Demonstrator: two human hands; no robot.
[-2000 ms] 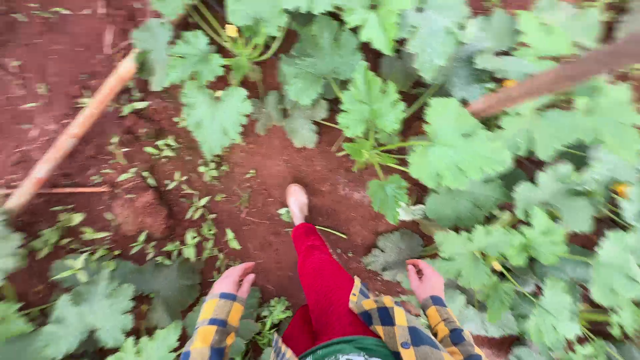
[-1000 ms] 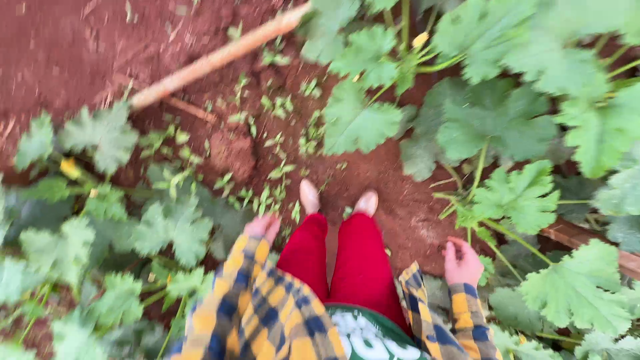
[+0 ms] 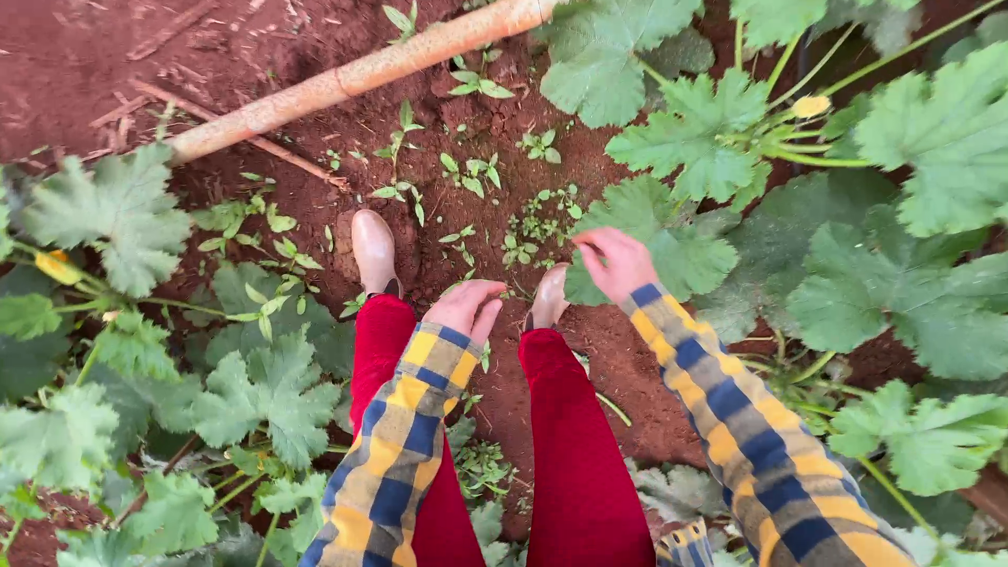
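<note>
My left hand [image 3: 466, 307] hangs above the ground between my two boots, its fingers slightly bent and holding nothing. To the right, my right hand [image 3: 614, 264] is over the edge of a broad squash leaf [image 3: 685, 256], with thumb and fingers apart and no object between them. Small green weeds [image 3: 543, 216] grow in the red soil just beyond both hands. My left boot [image 3: 374, 248] stands beside a clod of soil, and my right boot [image 3: 550, 295] is partly behind the red trouser leg.
A long wooden pole [image 3: 354, 77] lies diagonally across the soil, with a thin stick [image 3: 244, 135] passing under it. Large-leaved squash plants crowd both sides; a yellow blossom [image 3: 57, 266] shows at left and another [image 3: 811, 105] at upper right.
Both hands have moved forward from beside my hips to over the ground near my boots. My feet are wider apart than one second ago.
</note>
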